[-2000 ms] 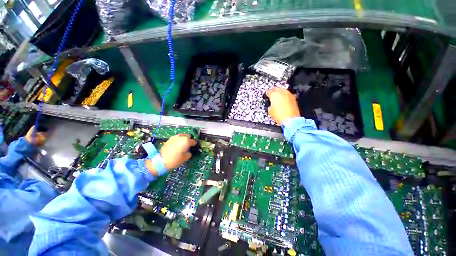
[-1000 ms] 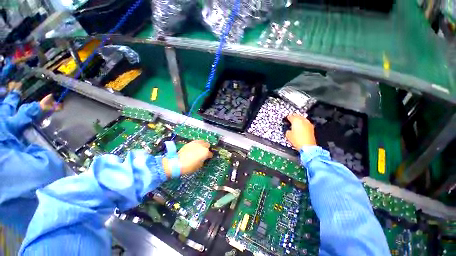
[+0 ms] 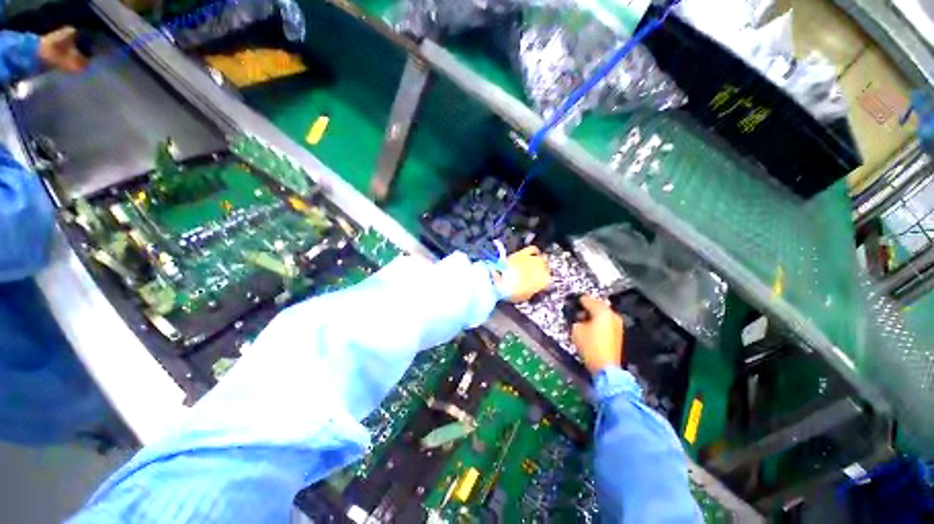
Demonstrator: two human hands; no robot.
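My left hand [image 3: 526,274], with a light blue strap at its wrist, is at the left edge of the bin of small silver-white components [image 3: 558,307]. My right hand [image 3: 598,334] is over the right part of the same bin, with something dark at its fingertips. Whether either hand holds a component cannot be told. A bin of dark grey block components [image 3: 479,217] is left of the silver ones, and another black bin [image 3: 655,353] is to the right. Circuit boards in black carriers lie below my arms, one green board [image 3: 502,450] partly hidden by my right sleeve.
Another circuit board [image 3: 220,230] lies at left beside a dark flat plate [image 3: 123,113]. A co-worker's hand [image 3: 64,49] shows at the top left. A large black bin [image 3: 753,113] and clear plastic bags [image 3: 594,77] stand on the upper shelf. A blue coiled cord [image 3: 599,77] crosses the view.
The view has tilted and swung. My left hand has left the circuit board and moved to the silver component bin. My right hand remains at that bin.
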